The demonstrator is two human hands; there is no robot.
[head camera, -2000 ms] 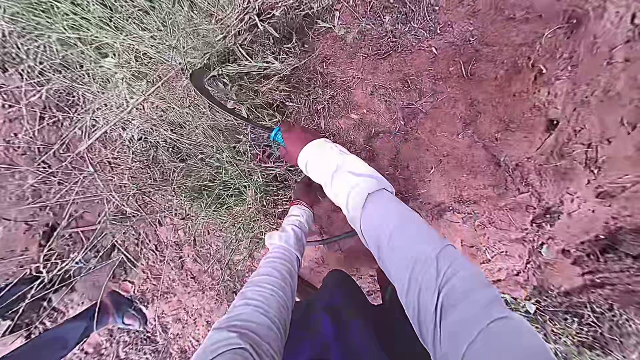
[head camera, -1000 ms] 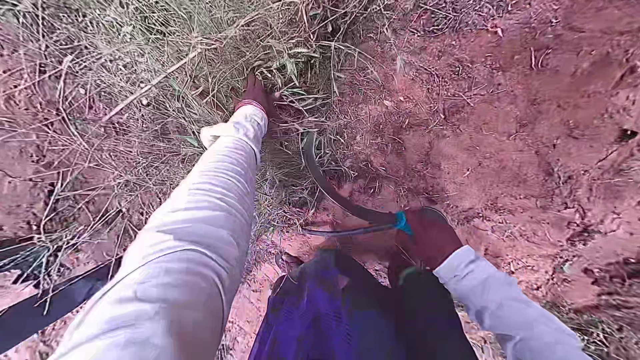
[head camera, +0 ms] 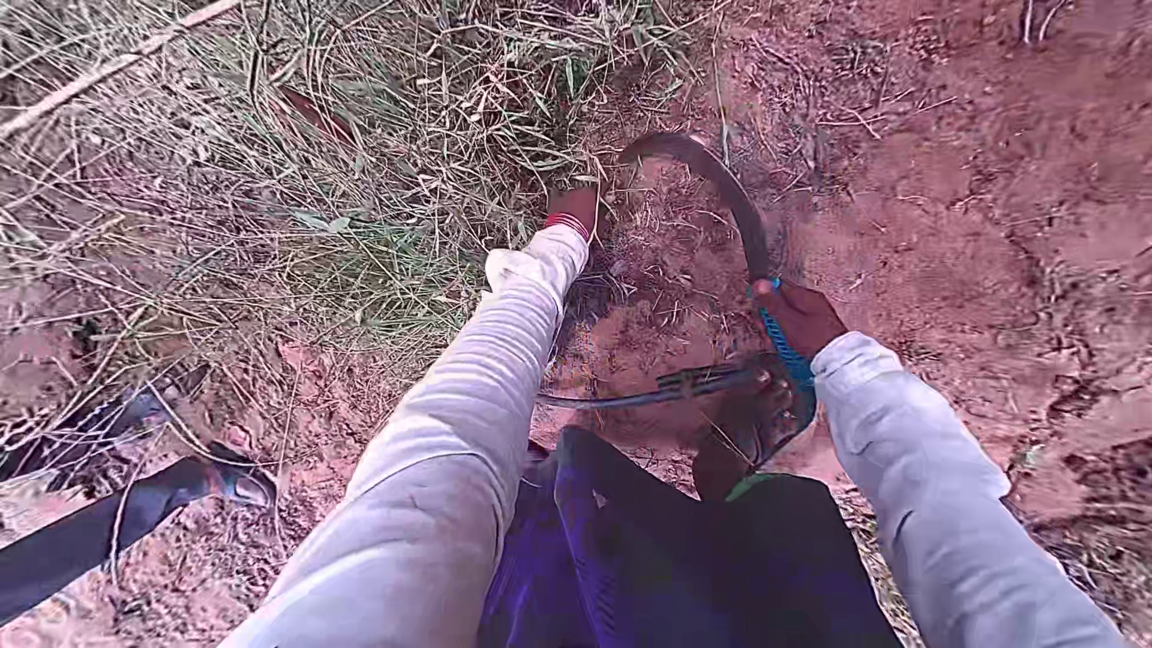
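Observation:
My right hand (head camera: 804, 315) is closed around the blue-wrapped handle of a sickle (head camera: 742, 211). The sickle's curved dark blade arcs up and to the left, its tip close to the edge of the grass. My left hand (head camera: 580, 209), with red bands at the wrist, reaches into the base of a grass clump (head camera: 504, 117). Stems cover its fingers, so whether it grips any cannot be told. A gap of bare soil lies between the hand and the blade.
Reddish soil (head camera: 945, 261) spreads to the right. A long pale stick (head camera: 117, 76) lies across dry grass at upper left. My foot (head camera: 724, 450) and a thin dark curved strip (head camera: 630, 399) are below the sickle. Another person's foot (head camera: 247, 481) shows at lower left.
Two seconds ago both hands were close together by the grass. The right hand has since drawn away to the right with the sickle, whose blade now points further up than a second ago.

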